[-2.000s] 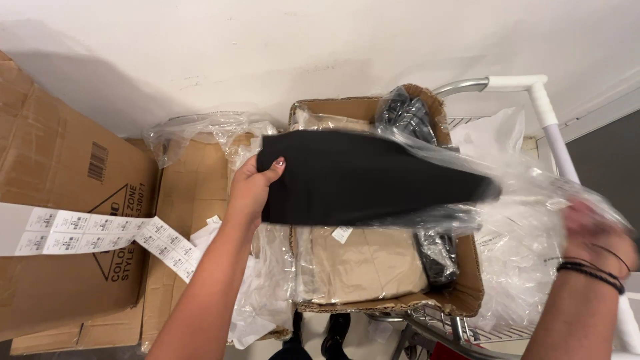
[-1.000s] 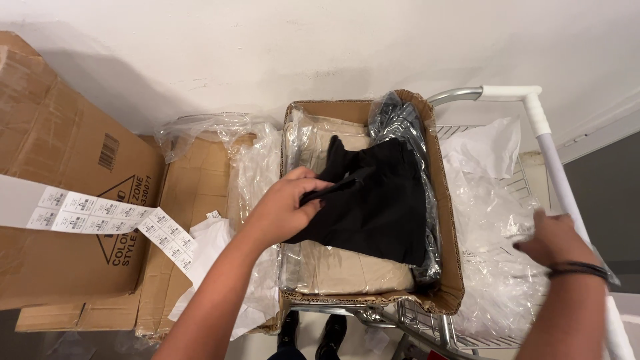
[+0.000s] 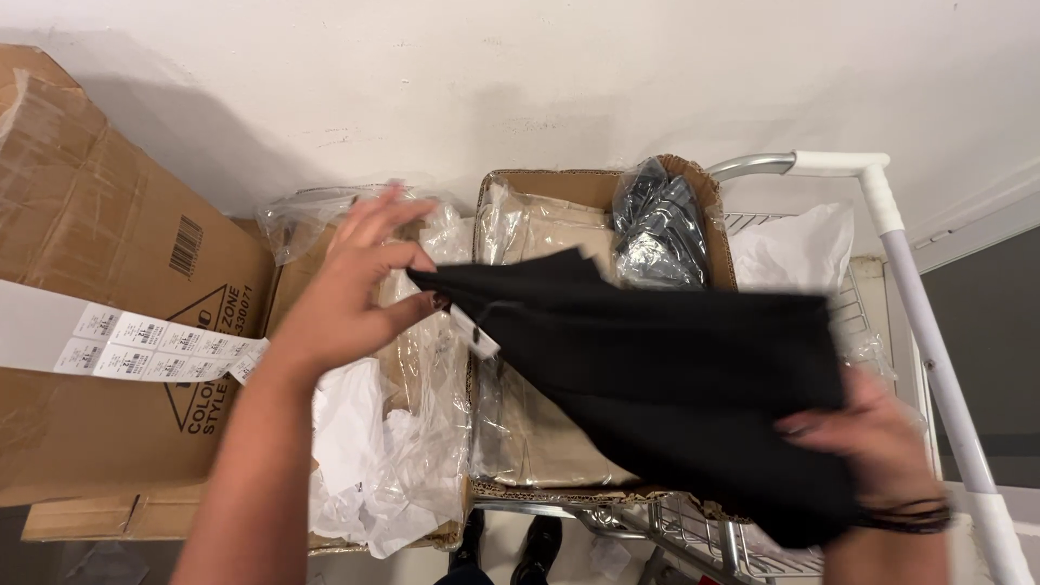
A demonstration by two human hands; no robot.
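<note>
A black garment [image 3: 666, 357] is stretched between my two hands above an open cardboard box [image 3: 561, 177]. My left hand [image 3: 366, 284] pinches its narrow left corner between thumb and forefinger, the other fingers raised. Near that corner hangs a small white tag [image 3: 474, 331]. My right hand [image 3: 869, 443], blurred and with dark bands at the wrist, grips the wide right end. Beneath the cloth, the box holds beige garments in clear plastic [image 3: 561, 439] and dark garments in clear plastic [image 3: 662, 227].
At left stands a large cardboard carton [image 3: 89, 244], a strip of printed labels [image 3: 146, 345] across it. Clear plastic and white paper [image 3: 357, 447] lie on cardboard beside the box. A wire cart with a white-ended handle [image 3: 918, 284] is at right, holding more white paper [image 3: 800, 244].
The black garment was bunched over the box in my left hand one second ago; now it is spread out. My right hand, which was over the cart apart from the garment, has taken hold of it.
</note>
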